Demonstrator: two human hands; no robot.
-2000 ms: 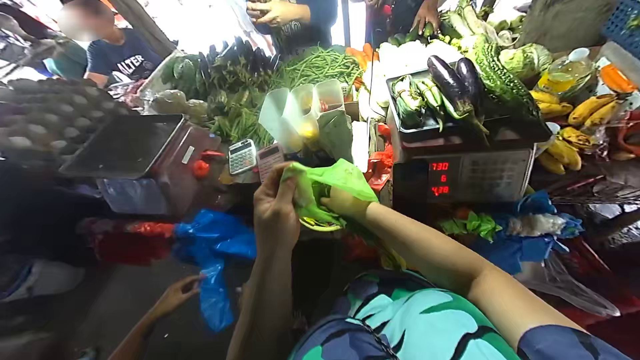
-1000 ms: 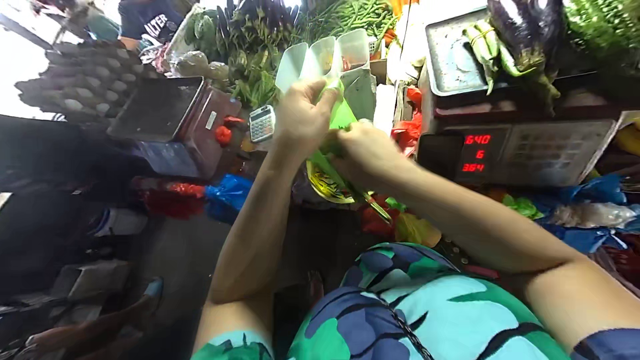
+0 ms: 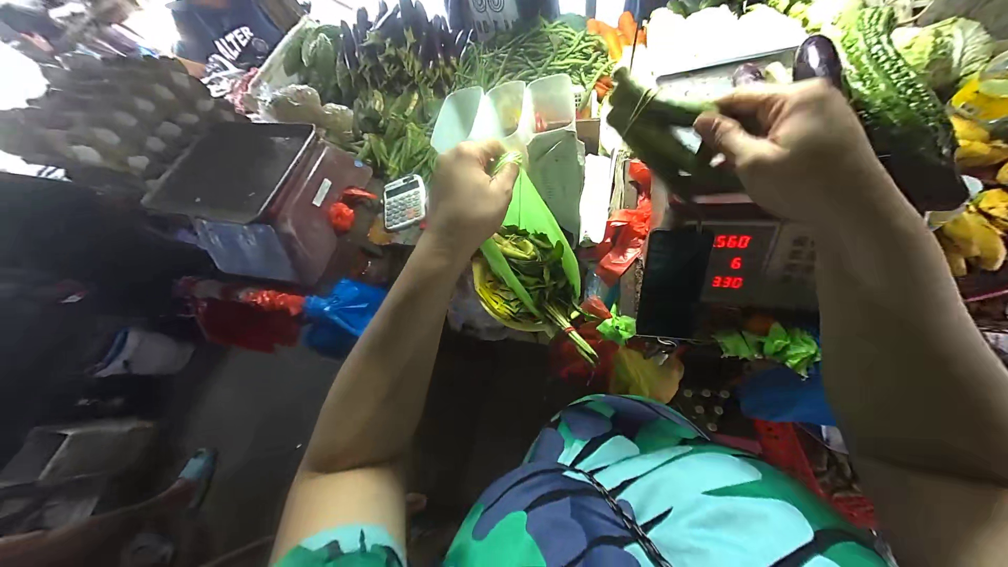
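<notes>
My left hand (image 3: 476, 189) pinches the top of a light-green plastic bag (image 3: 535, 209). The bag hangs open-sided over a bundle of leafy greens (image 3: 528, 260), whose stems stick out at the lower right, above a yellow rimmed container (image 3: 492, 303). My right hand (image 3: 787, 138) holds green vegetables (image 3: 657, 118), blurred and apparently okra or similar pods tied with a thin band, over the tray of a digital scale (image 3: 760, 252) with lit red digits. An eggplant (image 3: 817, 59) lies behind my right hand; the rest of the tray's load is mostly hidden.
A calculator (image 3: 405, 202) and clear plastic containers (image 3: 504, 114) lie beyond my left hand. Left of them stands another weighing scale (image 3: 236, 173), near egg trays (image 3: 118, 118). Green beans (image 3: 543, 51), bitter gourds (image 3: 890, 71) and bananas (image 3: 972, 236) surround the work area. Blue bags (image 3: 342, 311) hang below.
My right hand has moved from the green bag to the right, over the scale, and now holds green vegetables. My left hand still holds the bag. The scale's digits have changed.
</notes>
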